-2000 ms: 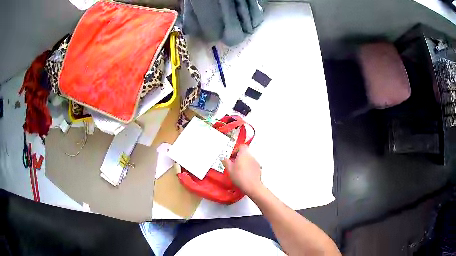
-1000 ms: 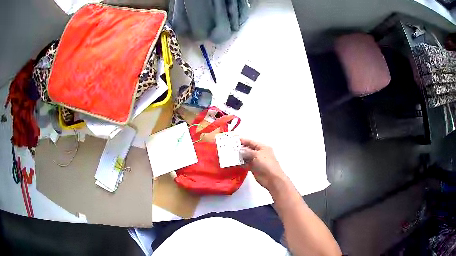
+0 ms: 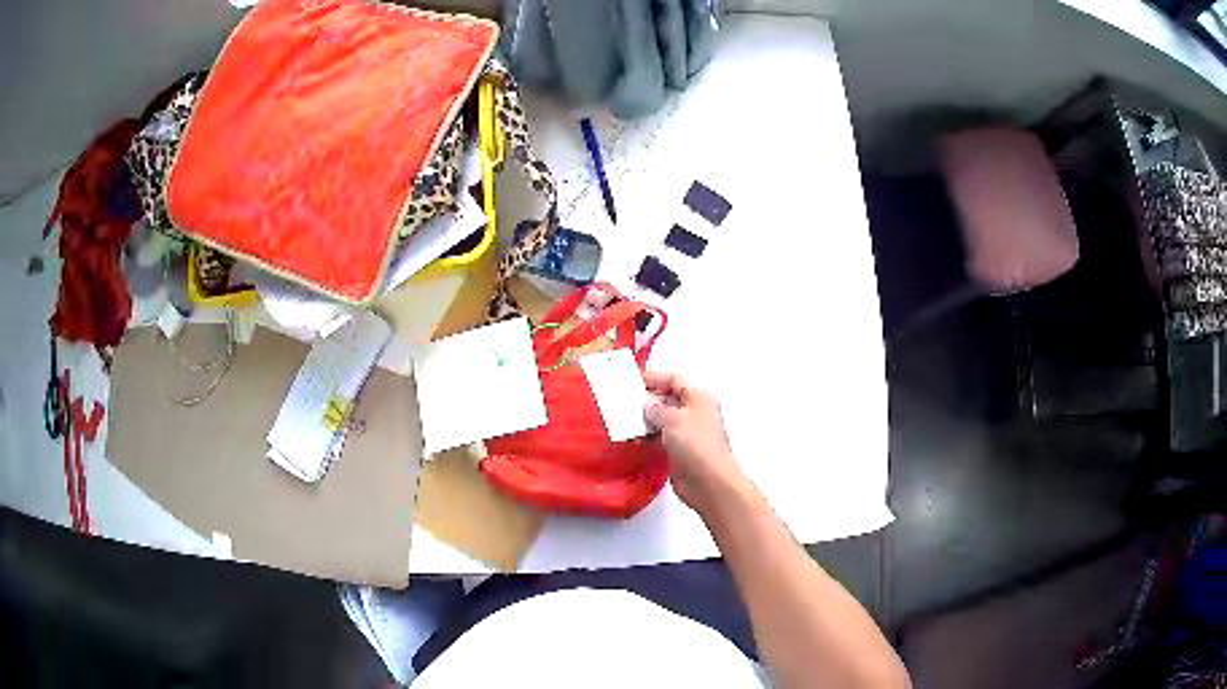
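Observation:
A small red bag (image 3: 581, 464) with red handles lies on the white table, close in front of me. A larger white card (image 3: 482, 386) lies over the bag's left side. My right hand (image 3: 684, 420) comes from the lower right. Its thumb and fingers hold the right edge of a smaller white card (image 3: 614, 394) over the bag's front. Print on the cards is too blurred to read. My left hand is not in view.
A red-orange panel (image 3: 323, 141) lies on a yellow basket (image 3: 487, 175) with leopard-print fabric (image 3: 528, 175). A blue pen (image 3: 599, 171), several black pieces (image 3: 685, 241), grey cloth (image 3: 612, 51), clipped papers (image 3: 327, 397) and red scraps (image 3: 92, 242) lie around. A chair (image 3: 1009, 209) stands right.
My right hand has drawn the smaller card out from beside the larger one and turned it flat. The larger card has shifted left and rotated. The bag's handles have moved.

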